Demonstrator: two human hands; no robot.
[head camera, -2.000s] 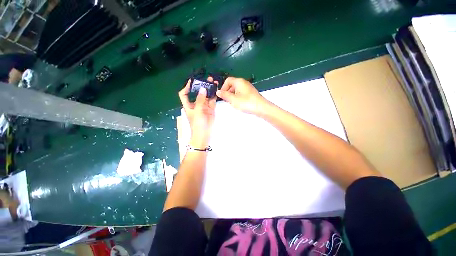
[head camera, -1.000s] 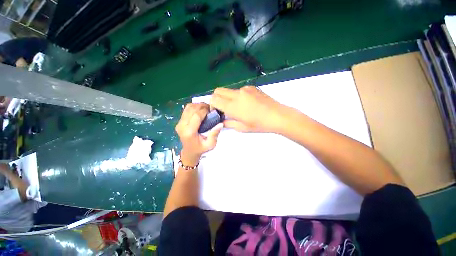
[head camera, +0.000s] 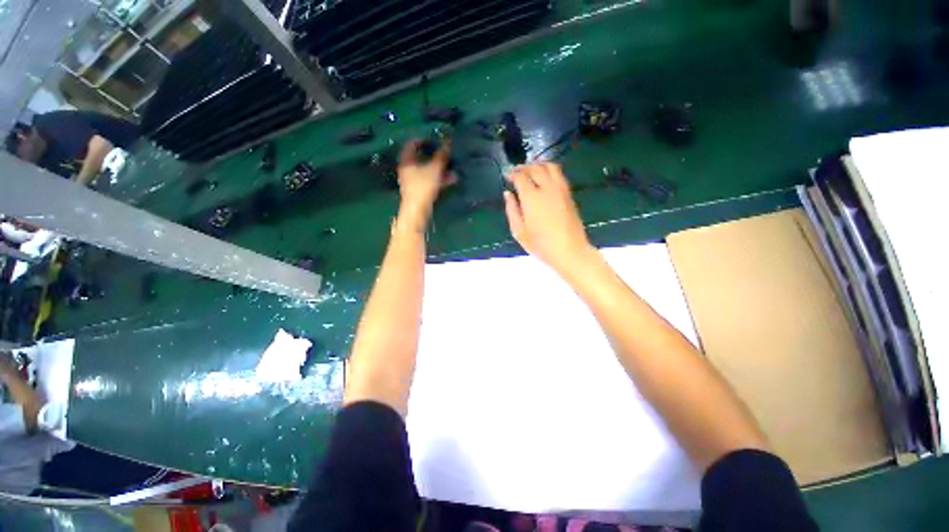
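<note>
My left hand is over the green surface beyond the white sheet, fingers spread around a dark unit; blur hides whether it grips it. My right hand is to its right, past the sheet's far edge, fingertips bent down beside a thin black cable; I cannot tell if they pinch it. A black unit lies just beyond the right fingertips. Another unit with a speckled face lies further right. The white work sheet lies before me with nothing on it.
More black units lie scattered on the green surface. A crumpled white cloth is left of the sheet. Cardboard and a tray stack are at right. A grey post crosses at left. A person is at upper left.
Both hands have moved forward from the white sheet to the green surface and are now apart. The black unit they held together over the sheet is no longer between them.
</note>
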